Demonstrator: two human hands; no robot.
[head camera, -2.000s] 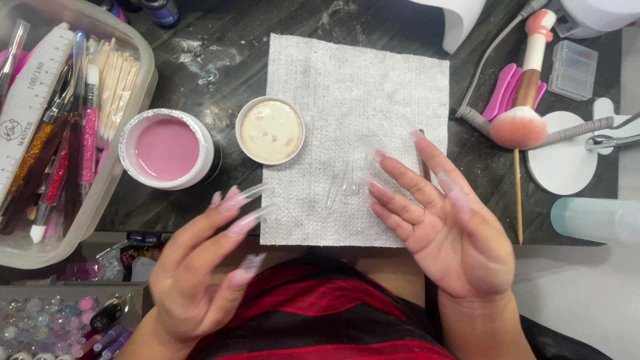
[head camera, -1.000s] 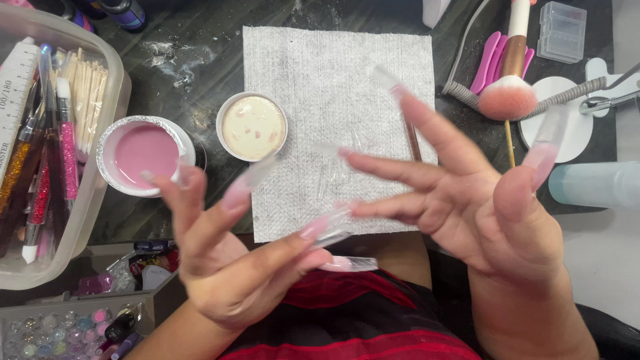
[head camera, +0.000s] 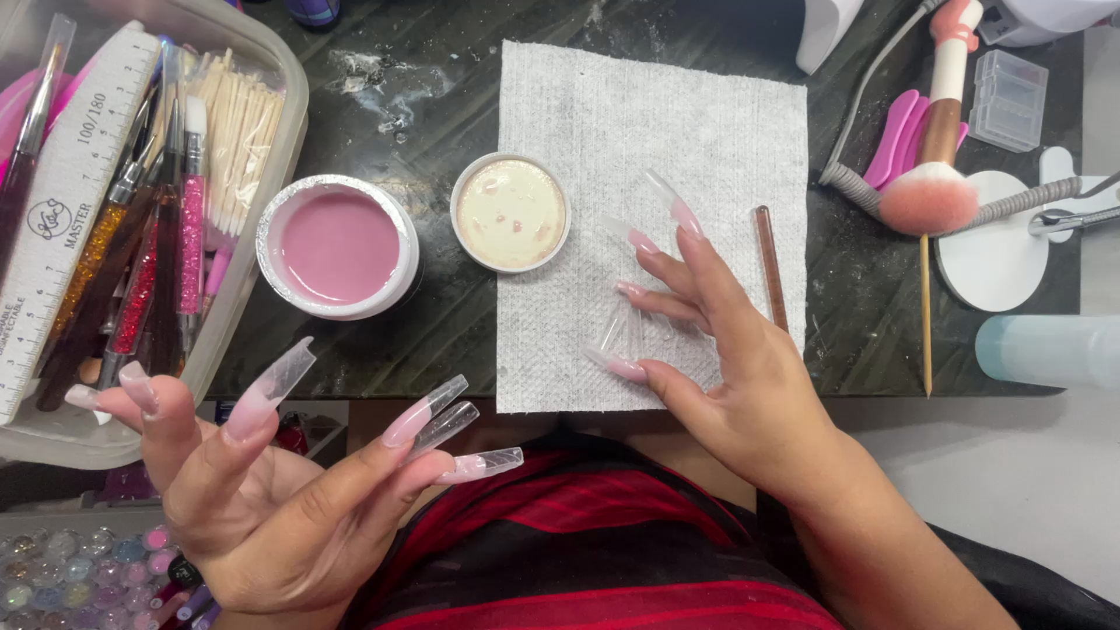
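Note:
Between the thumb and index finger of my left hand (head camera: 297, 507) is a clear nail tip (head camera: 444, 426); long pink-and-clear nails show on the fingers. My right hand (head camera: 735, 359) hovers low over a white paper towel (head camera: 560, 114), fingers apart, its thumb and fingertips near clear nail tips (head camera: 612, 337) lying there. Whether it touches them cannot be told. A dark brown stick-like tool (head camera: 771, 267) lies on the towel beside that hand. Left of the towel stands an open jar of pink gel (head camera: 339, 245), and its likely lid (head camera: 510, 213), cream inside, overlaps the towel's edge.
At left is a plastic bin (head camera: 293, 96) with brushes, a nail file (head camera: 79, 201) and wooden sticks. A tray of beads (head camera: 79, 569) sits below it. On the right are a fluffy brush (head camera: 929, 197), a wooden stick (head camera: 926, 324), a clear case (head camera: 1008, 101), a white disc (head camera: 993, 254) and a bluish bottle (head camera: 1050, 350).
My left hand now holds a clear nail tip away from my right hand; a second ago the two hands were close together. My right hand has come down over the towel.

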